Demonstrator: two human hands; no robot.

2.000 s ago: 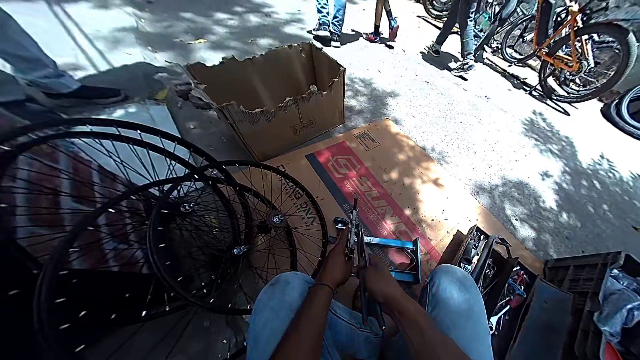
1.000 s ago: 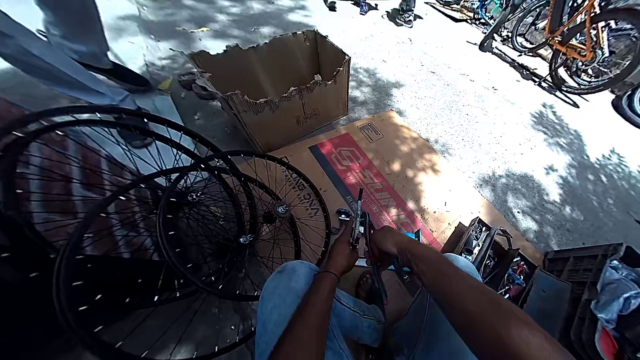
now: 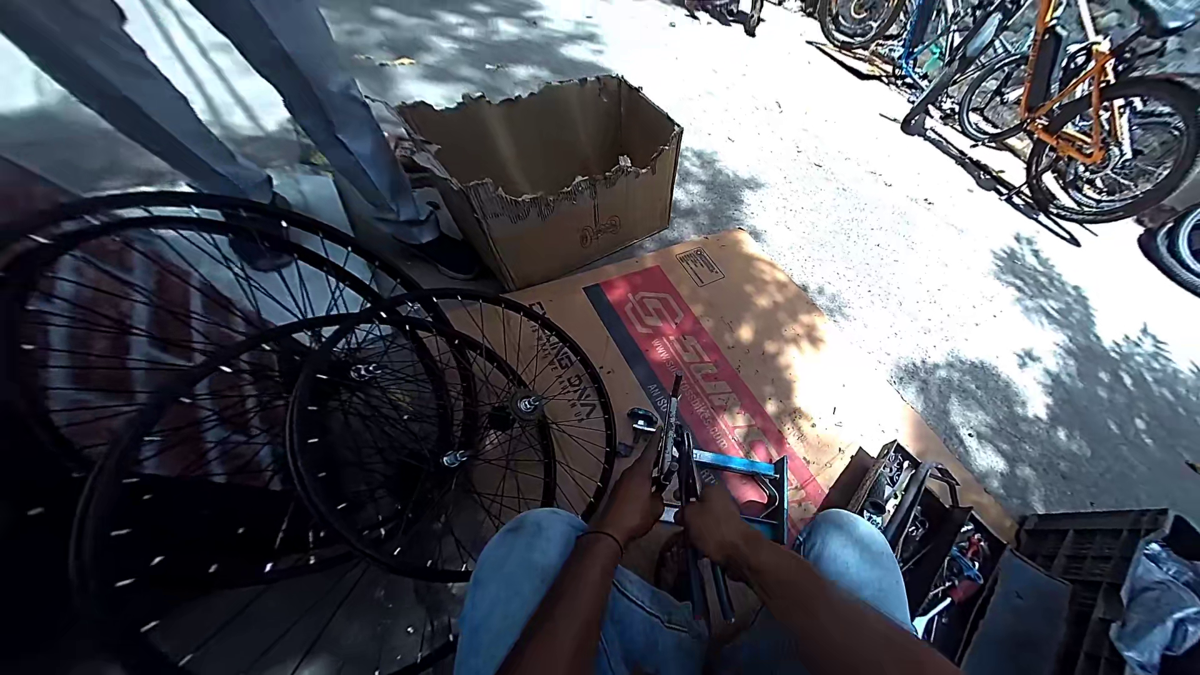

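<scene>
Between my knees, my left hand (image 3: 634,497) grips a small dark metal bicycle part (image 3: 667,441), its thin end pointing up. My right hand (image 3: 717,525) is closed around a long dark tool with two handles (image 3: 689,487), whose upper end meets or nearly meets that part; the exact kind of tool cannot be told. Just beyond my right hand stands a blue metal frame (image 3: 741,463), partly hidden by the hand. A flat printed cardboard sheet (image 3: 778,319) lies beneath and in front of the hands.
Several spoked bicycle wheels (image 3: 530,405) lean together at the left. An open cardboard box (image 3: 581,225) with torn edges stands ahead, beside a person's legs (image 3: 328,112). At the right are an open toolbox (image 3: 937,553) and a black plastic crate (image 3: 1078,534); bicycles (image 3: 1092,122) stand farther off.
My right forearm has drawn in lower toward my knees, and the two handles now show below my right hand. The standing person's legs have come closer to the cardboard box.
</scene>
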